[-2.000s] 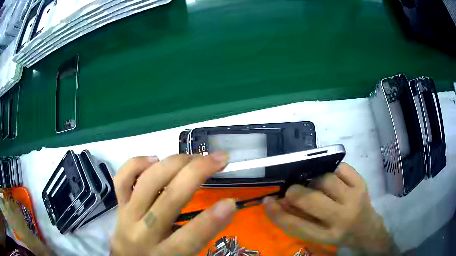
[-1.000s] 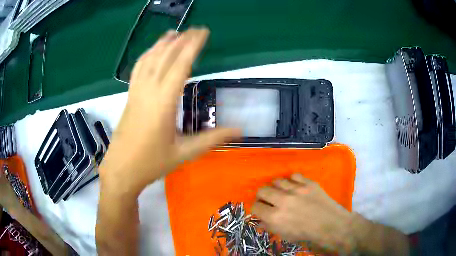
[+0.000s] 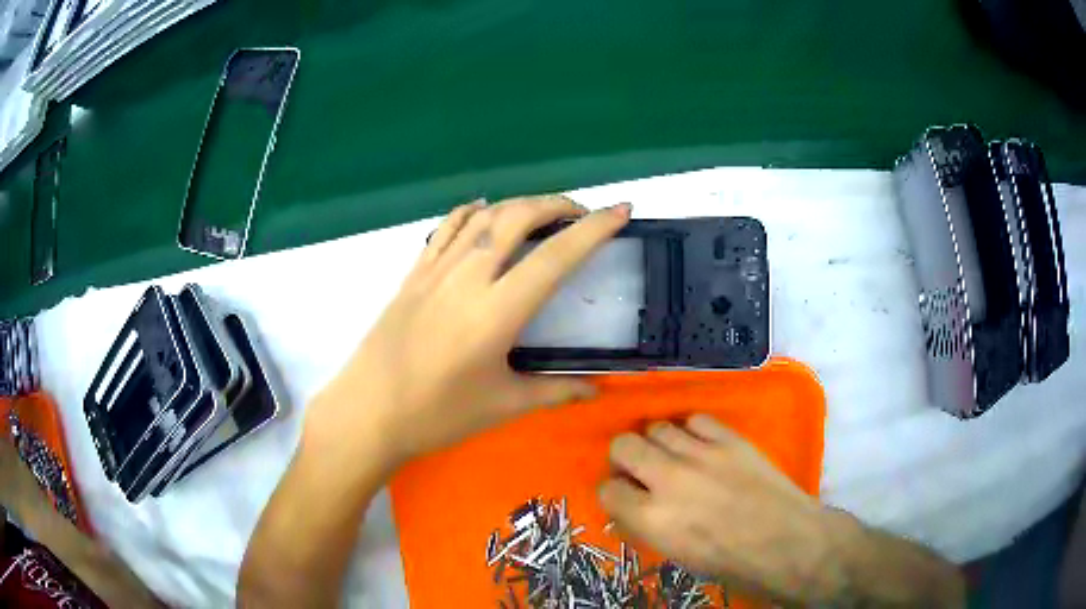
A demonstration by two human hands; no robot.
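Observation:
A black middle frame (image 3: 715, 297) lies flat on the white cloth behind the orange parts tray (image 3: 792, 410). My left hand (image 3: 465, 309) covers its left end, with fingers at the far edge and a blurred thumb by the near edge. Whether it grips the frame is unclear. My right hand (image 3: 715, 500) is low over the tray with curled fingers, beside the heap of loose side keys (image 3: 554, 559). Its fingertips are partly hidden, and I cannot tell whether it holds a key.
Slanted frames (image 3: 179, 393) stand at left, and upright frames (image 3: 977, 274) at right. A single frame (image 3: 238, 155) lies on the green belt (image 3: 500, 107). White blister trays (image 3: 107, 42) are at upper left. A neighbour's arm (image 3: 72, 547) and orange tray (image 3: 42, 416) are at the left edge.
The frame held in my hands two seconds ago is no longer there. My left hand has come back from over the belt onto the lying frame. The single belt frame has shifted left. My right hand stays over the tray.

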